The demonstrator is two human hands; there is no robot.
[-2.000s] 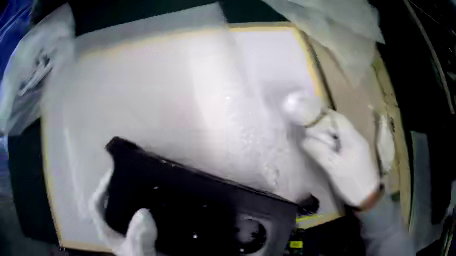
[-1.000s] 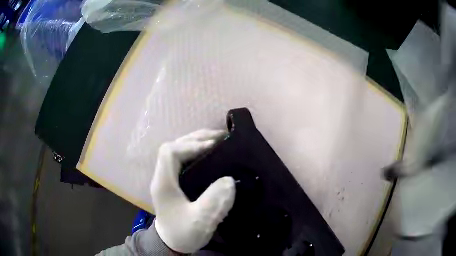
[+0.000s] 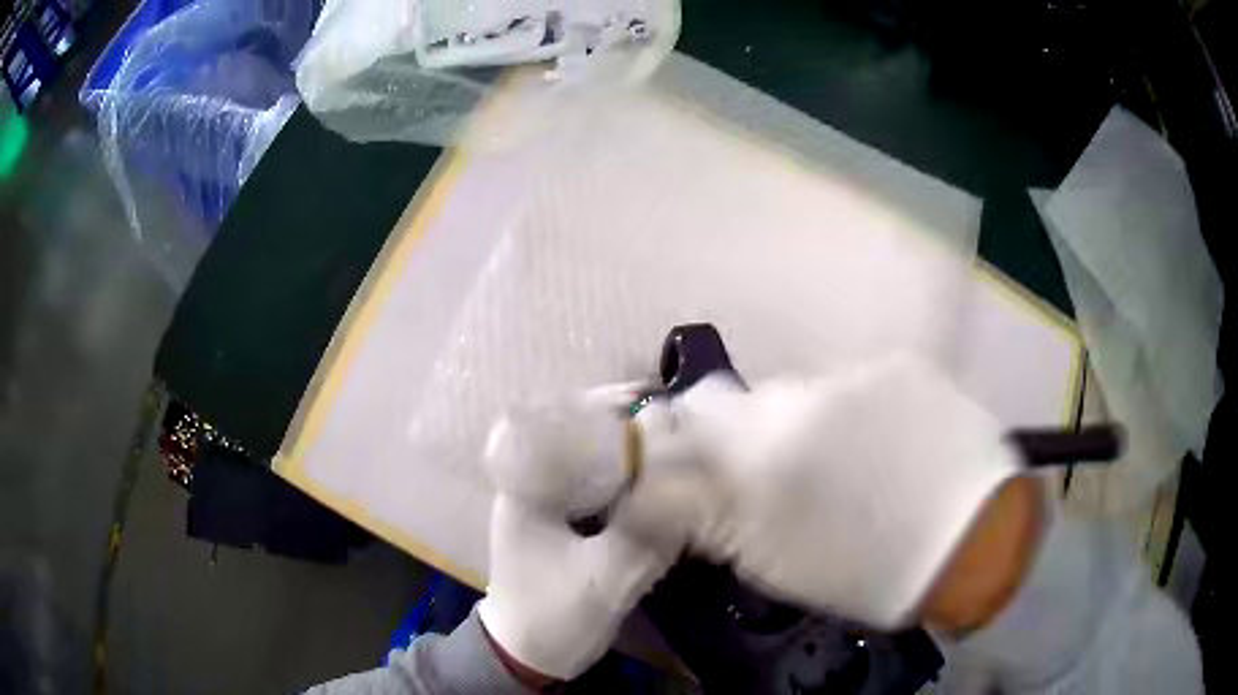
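The black housing (image 3: pixel 815 652) lies slanted at the lower middle, its slotted handle end (image 3: pixel 703 356) pointing up over the white board. My left hand (image 3: pixel 564 591), in a white glove, holds the housing's left side; its fingers are largely hidden. My right hand (image 3: pixel 842 489), also gloved and somewhat blurred, is closed on the padded mallet, whose black handle (image 3: pixel 1073 444) sticks out behind it. The white-wrapped mallet head (image 3: pixel 557 455) is over the left edge of the housing, in front of my left hand. Whether it touches the housing is hidden.
The white padded board (image 3: pixel 394 407) with yellowish tape edges lies on the green belt (image 3: pixel 292 272). A clear bag (image 3: pixel 394 68) with small white parts is at the top left, beside a plastic-lined blue crate (image 3: pixel 217 68). Translucent foam sheets (image 3: pixel 1140 272) are at right.
My right hand has come in from the right edge with the mallet, over the housing and my left hand. My left hand and the housing sit slightly lower and further right in view.
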